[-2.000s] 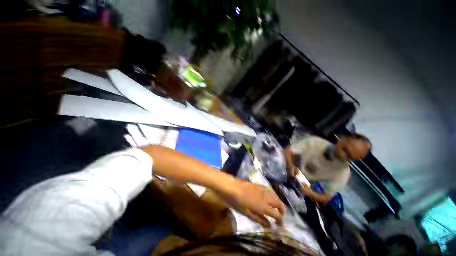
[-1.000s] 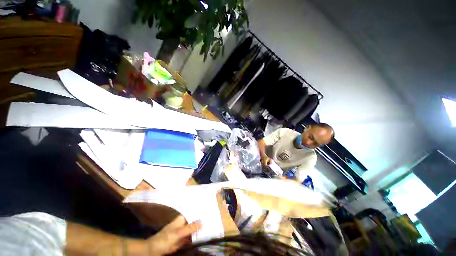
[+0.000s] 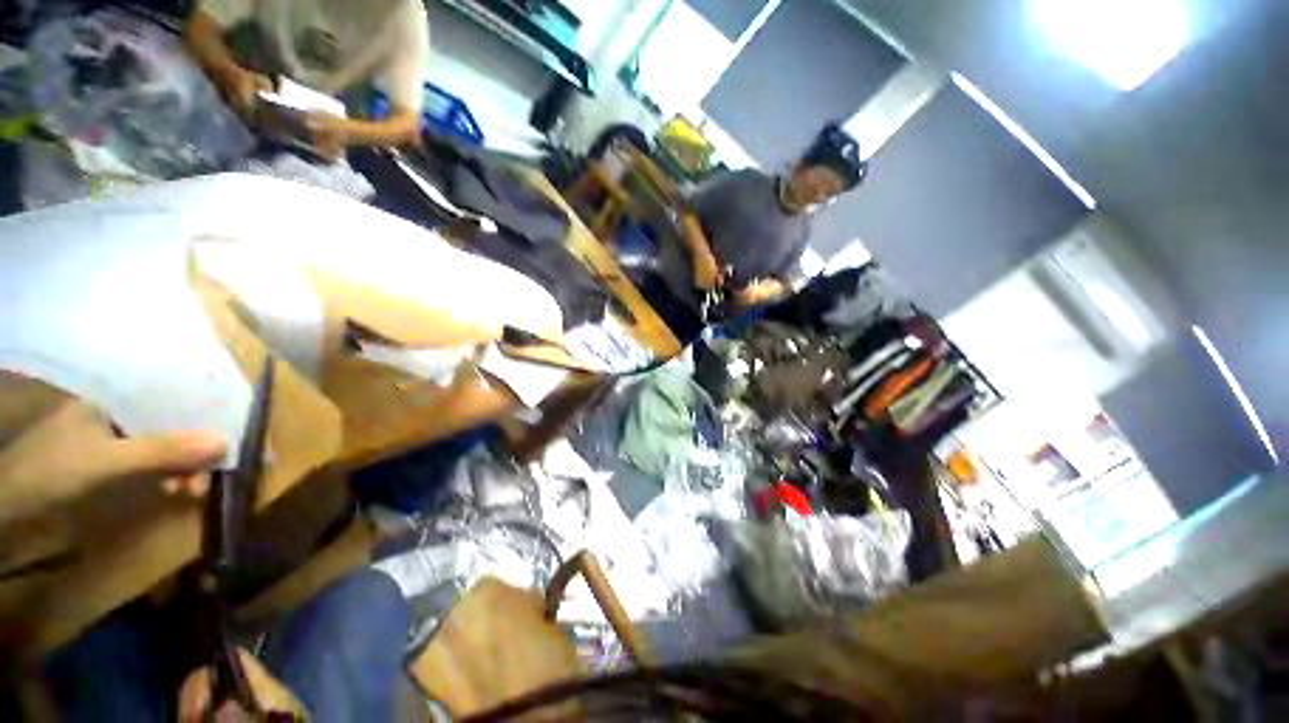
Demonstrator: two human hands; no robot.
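Observation:
A large white paper pattern piece [image 3: 120, 304] with curved edges spreads across the left, its right end lying over tan-brown card [image 3: 297, 431]. My left hand [image 3: 156, 459] is at the left, blurred, gripping the paper and card near their lower edge. Dark tailor's shears [image 3: 226, 530] stand nearly upright in the picture, blades against the card beside my left fingertips. My right hand [image 3: 240, 692] is low at the bottom edge, partly cut off, around the shears' handles. How far the blades are apart is unclear.
A person [image 3: 311, 57] across the table holds a small white thing. Another person [image 3: 749, 226] works farther back. Clear plastic bags [image 3: 693, 537] and a brown paper scrap [image 3: 495, 650] lie beyond my knees. A clothes rail [image 3: 912, 381] stands at the right. A blue basket [image 3: 450, 116] is at the far edge.
The view has swung right and down, so the blue folder has left the picture. The white piece, held in my left hand, now lies at the left. The shears and my right hand have come into view.

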